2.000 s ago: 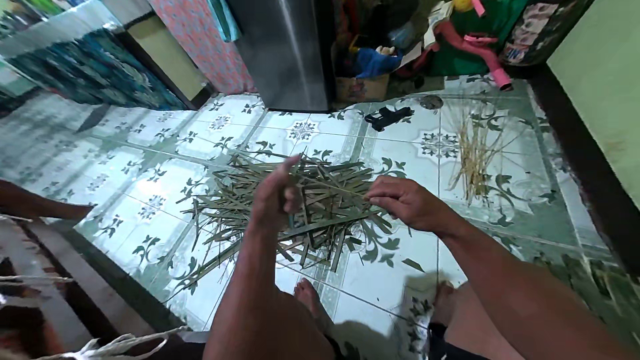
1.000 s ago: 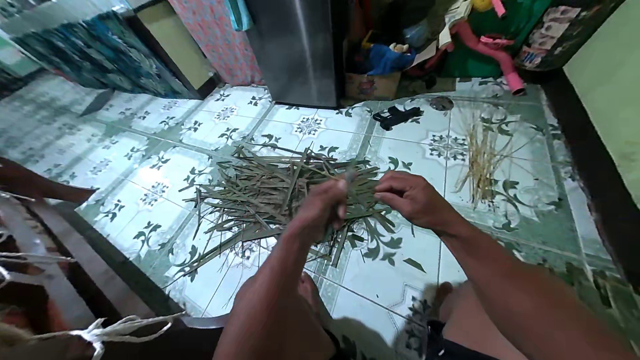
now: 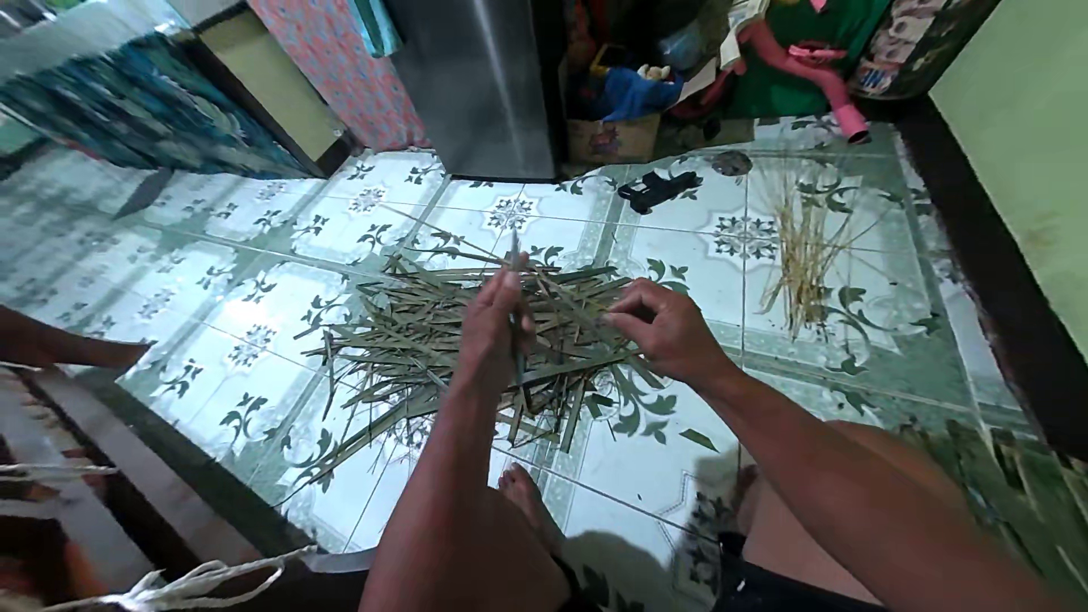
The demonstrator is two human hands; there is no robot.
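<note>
My left hand [image 3: 500, 316] is closed around a thin knife [image 3: 515, 246], its narrow tip pointing up past the fingers. To its right my right hand [image 3: 659, 327] pinches the end of a thin leaf strip [image 3: 565, 299], which slants up and left toward the left hand. Both hands are above a loose pile of green-brown leaf strips [image 3: 416, 327] lying on the tiled floor. Farther right on the tiles lies a bundle of thin, pale yellow strips [image 3: 801, 272].
A black object [image 3: 659, 190], perhaps a toy gun, lies beyond the pile near a refrigerator [image 3: 484, 93] and a cardboard box [image 3: 614, 139]. A pink plastic toy [image 3: 807, 72] is at the back right. Another person's limb [image 3: 64, 342] shows at left, by a slatted wooden piece [image 3: 127, 416].
My left hand moves right from its place two seconds ago, then a little back left, with the knife more plainly visible now. My right hand stays beside the pile, pinching.
</note>
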